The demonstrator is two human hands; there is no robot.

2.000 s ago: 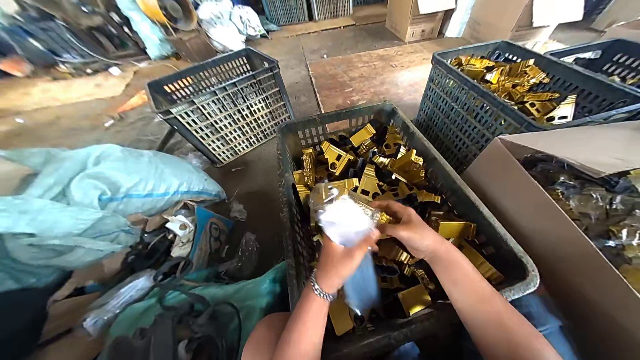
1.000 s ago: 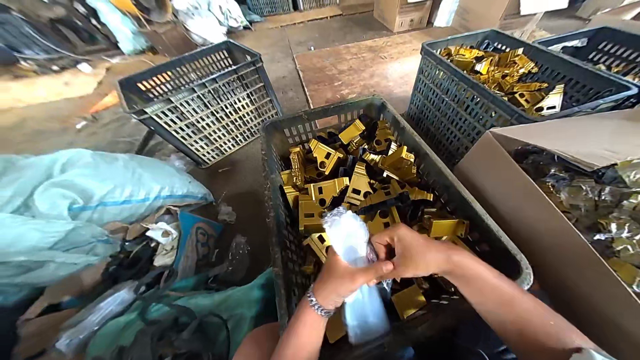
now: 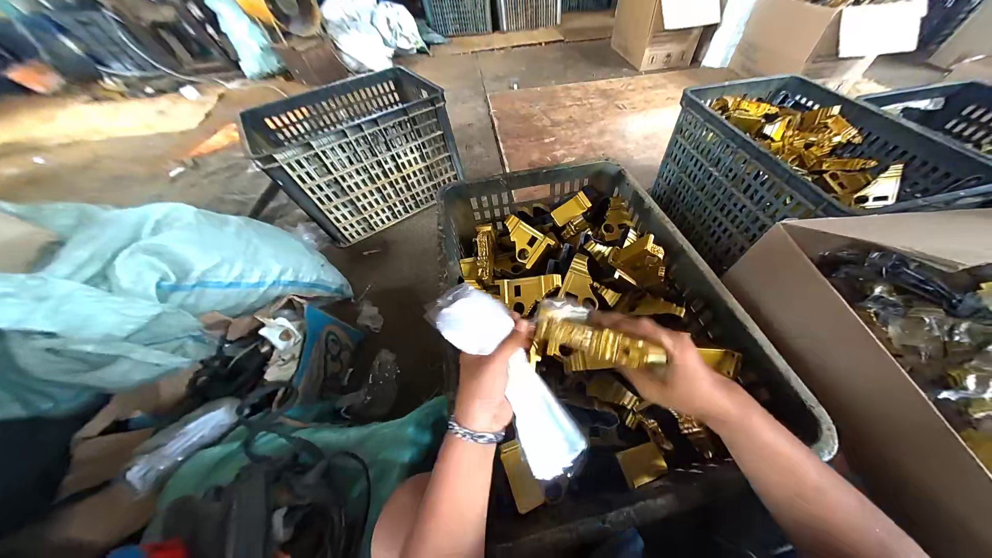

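My left hand (image 3: 492, 372), with a braided bracelet at its wrist, is closed around a stack of clear plastic bags (image 3: 539, 415); the stack sticks out above and below the fist. My right hand (image 3: 670, 368) grips a shiny gold-coloured part (image 3: 601, 341), blurred, whose left end is at the bags and seems to be in clear plastic. Both hands are over a dark plastic crate (image 3: 775, 384) holding many gold-coloured parts (image 3: 527, 291) with black pieces among them. Some of the fingers of my right hand are hidden behind the part.
A dark crate (image 3: 372, 159) stands at the upper left. Another crate (image 3: 744, 174) with gold parts is at the upper right, above a cardboard box (image 3: 837, 380) of plastic-wrapped pieces. Pale green woven sacks (image 3: 225, 252) and mixed scrap lie at the left.
A gold part now shows in my right hand, which one second ago was close against the bags. The top of the bag stack has tipped left. My left hand still holds the bags.
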